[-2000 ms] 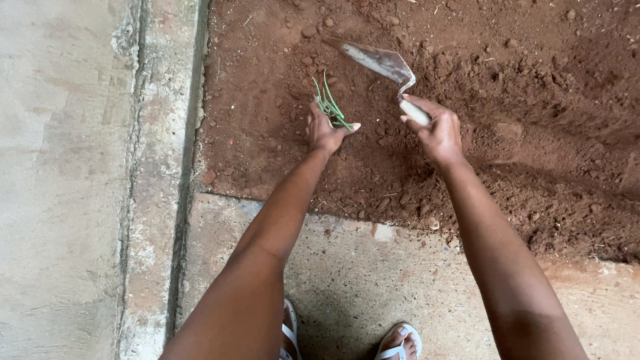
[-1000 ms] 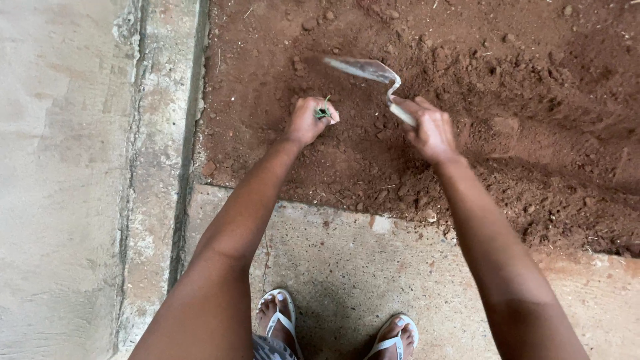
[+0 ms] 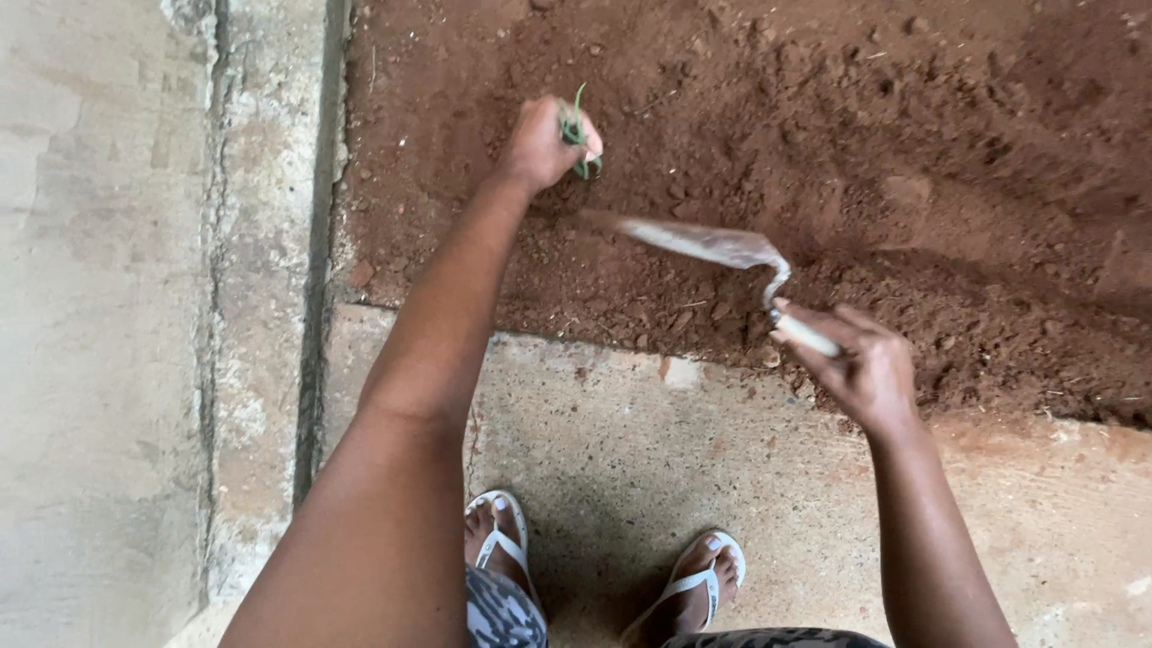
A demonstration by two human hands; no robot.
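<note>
My left hand (image 3: 547, 144) is closed around several thin green plant stems (image 3: 573, 133), which poke out above and below its fingers over the reddish-brown soil (image 3: 666, 153). To the right and nearer my body, my right hand (image 3: 859, 360) grips the pale handle of a pointed metal trowel (image 3: 711, 245). Its blade points left over the soil, blurred at the tip and streaked with earth. Whether the tip touches the soil cannot be told. Part of the stems is hidden inside my left fist.
A concrete slab (image 3: 612, 432) borders the soil on my side, and my feet in white flip-flops (image 3: 693, 576) stand on it. Along the left runs a raised concrete curb (image 3: 261, 270) with a dark gap beside it. Clods and a shallow furrow mark the soil at right.
The left hand, open around the stems two seconds ago, has closed on them. Since one second ago, the trowel has come nearer my body, with its blade now below my left hand.
</note>
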